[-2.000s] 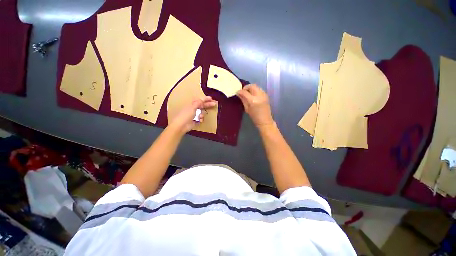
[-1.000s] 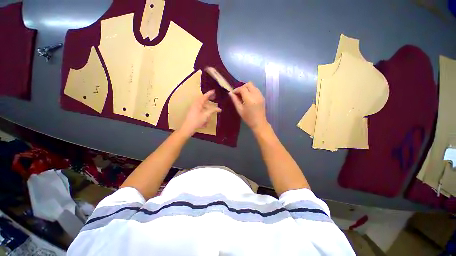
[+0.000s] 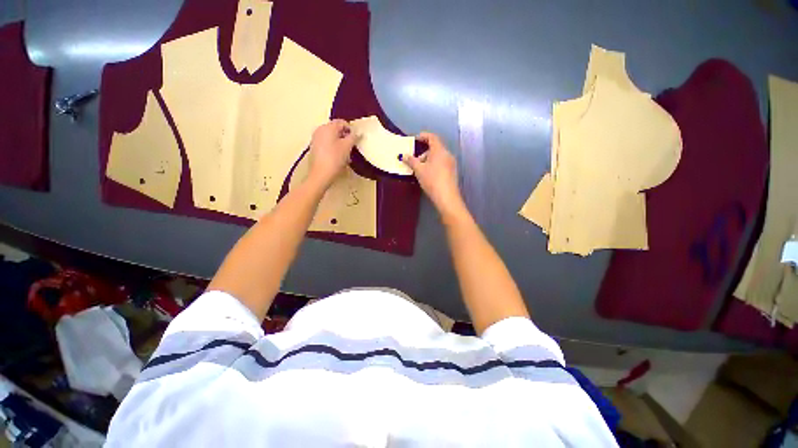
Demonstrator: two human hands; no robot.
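Note:
A small curved tan pattern piece [image 3: 381, 147] is held between my two hands over the right edge of the maroon fabric [image 3: 396, 206]. Its hole is at the right end. My left hand [image 3: 330, 150] grips its left end. My right hand [image 3: 433, 164] grips its right end. The centre body pattern [image 3: 249, 131] lies on the fabric, with side panel patterns at its left [image 3: 150, 157] and right [image 3: 350, 208]. The right panel is partly covered by my left hand. A notched tab pattern [image 3: 251, 35] lies in the neck opening. No chalk can be made out.
Overlapping tan patterns [image 3: 604, 175] lie on the grey table [image 3: 503, 87] to the right. Beyond them are a maroon piece with a blue mark [image 3: 713, 157] and a tied pattern set [image 3: 770, 210]. A silver clamp [image 3: 75, 103] and another maroon piece [image 3: 24, 114] are at the left.
The curved piece has been turned, so its hole is now at the right end. My left hand has moved up and taken hold of its left end. The view has shifted slightly.

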